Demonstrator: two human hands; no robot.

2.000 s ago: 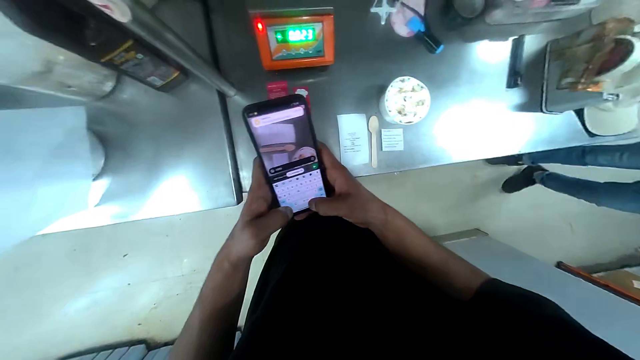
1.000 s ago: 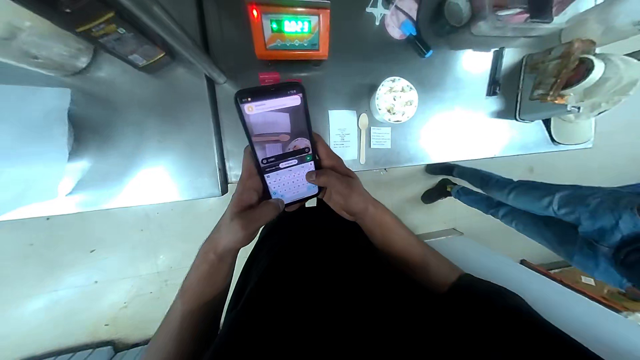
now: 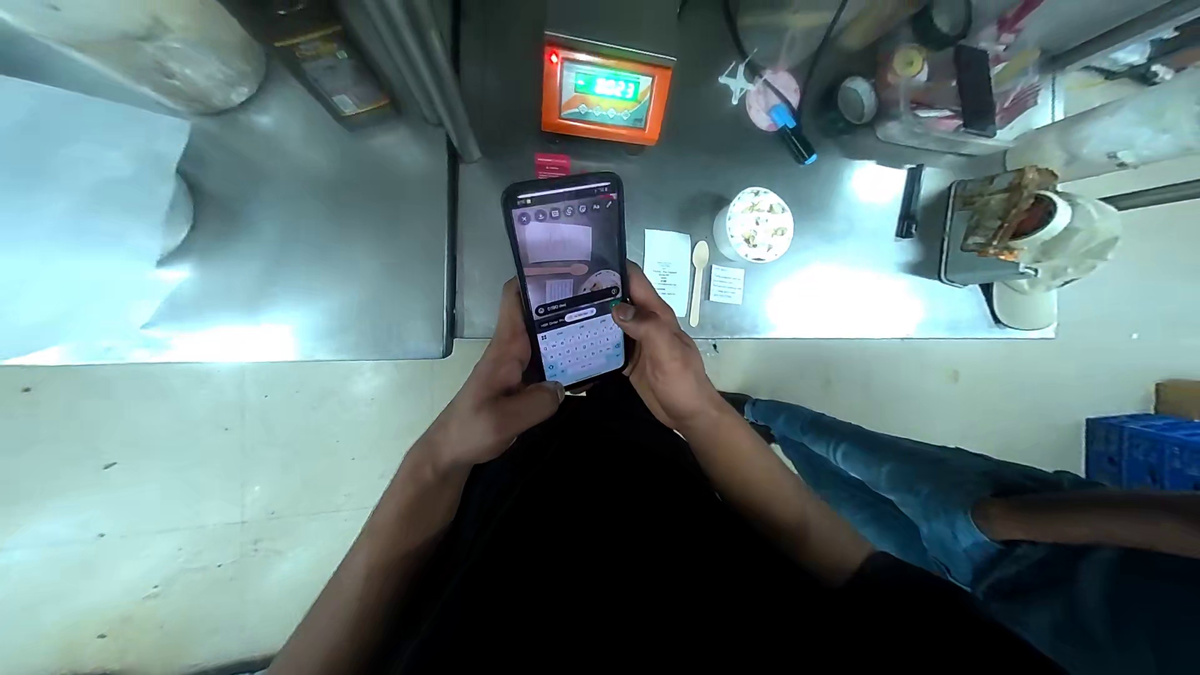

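A black smartphone [image 3: 570,281] is held upright between both hands, its screen showing a picture and a keyboard. My left hand [image 3: 506,394] grips its lower left side, thumb at the bottom corner. My right hand [image 3: 661,356] holds the lower right side, thumb over the keyboard's upper right. Just right of the phone, on the steel table, lie a printed paper slip [image 3: 667,272], a wooden spoon [image 3: 698,281] and a smaller paper slip [image 3: 727,284]. A round white tub [image 3: 754,225] with a speckled top stands beyond them. Behind the phone sits an orange digital scale display [image 3: 607,91].
A blue-capped marker [image 3: 793,134] lies at the back. To the right stand a tape dispenser [image 3: 994,234] and a plastic bin [image 3: 937,112] of items. Another person in jeans [image 3: 900,469] is close on my right. Dark bottle [image 3: 328,66] at left.
The other person has come closer on the right, with a forearm now in view. The picture on the phone now has a row of icons above it. Both hands keep hold of the phone.
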